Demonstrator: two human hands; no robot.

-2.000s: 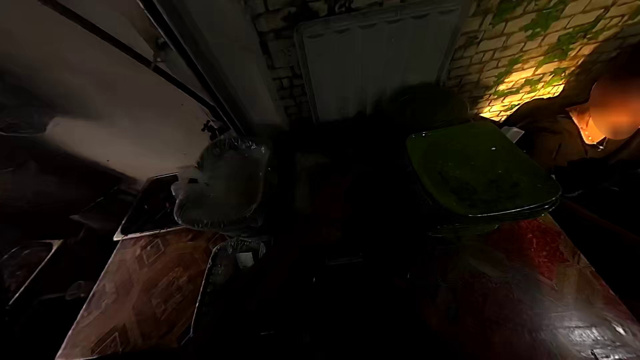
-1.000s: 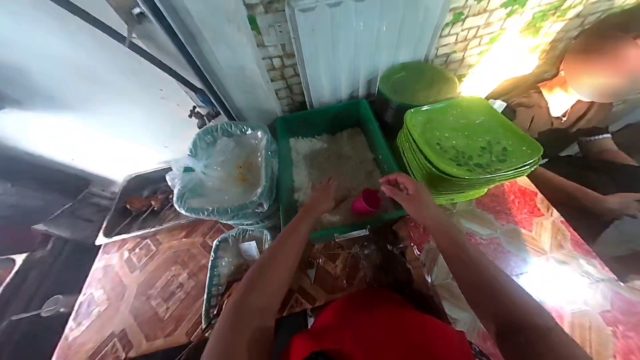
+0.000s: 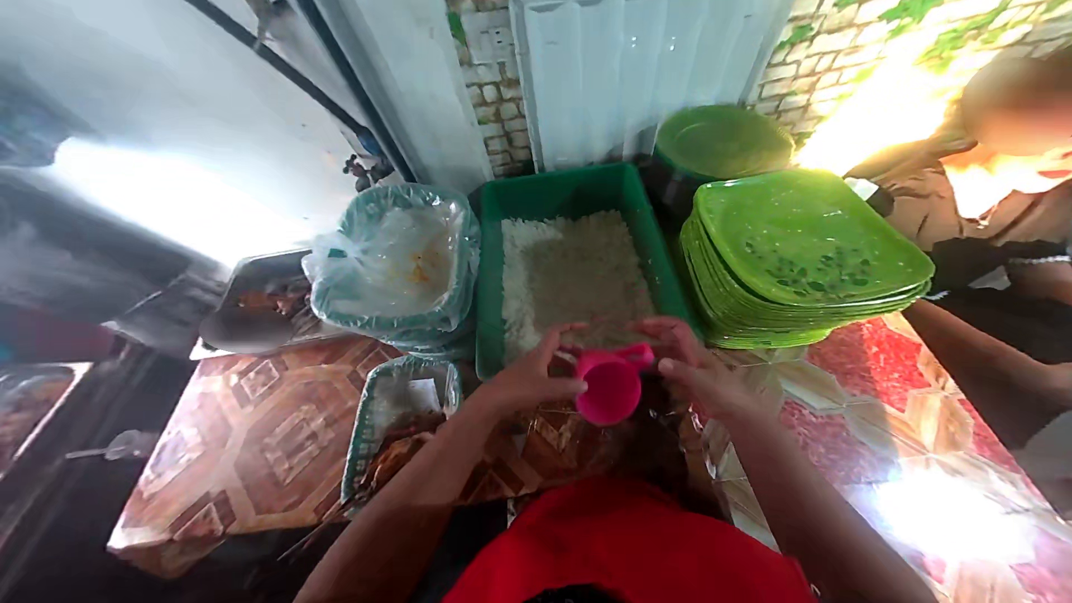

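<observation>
A pink plastic cup (image 3: 610, 392) is held between my hands at the near edge of a green plastic tub (image 3: 559, 186) of cooked rice (image 3: 578, 268). My left hand (image 3: 536, 373) has its thumb and fingertips on the cup's left side. On the other side, my right hand (image 3: 682, 360) is at the cup's pink handle, its fingers partly curled; whether it grips the handle is hard to tell. The cup's opening faces me, and its inside looks pink and bare. To the right of the tub rises a stack of green square plates (image 3: 812, 243).
Left of the tub are stacked baskets lined with plastic film (image 3: 402, 260). A smaller basket (image 3: 456, 385) with food stands nearer me. A metal tray (image 3: 243, 289) holds food at far left. Round green plates (image 3: 724, 142) are behind. A person (image 3: 1005, 167) sits at the right.
The picture has gone from dark to bright. Since one second ago, the pink cup has come from inside the tub to its near edge, and my left hand has moved onto it.
</observation>
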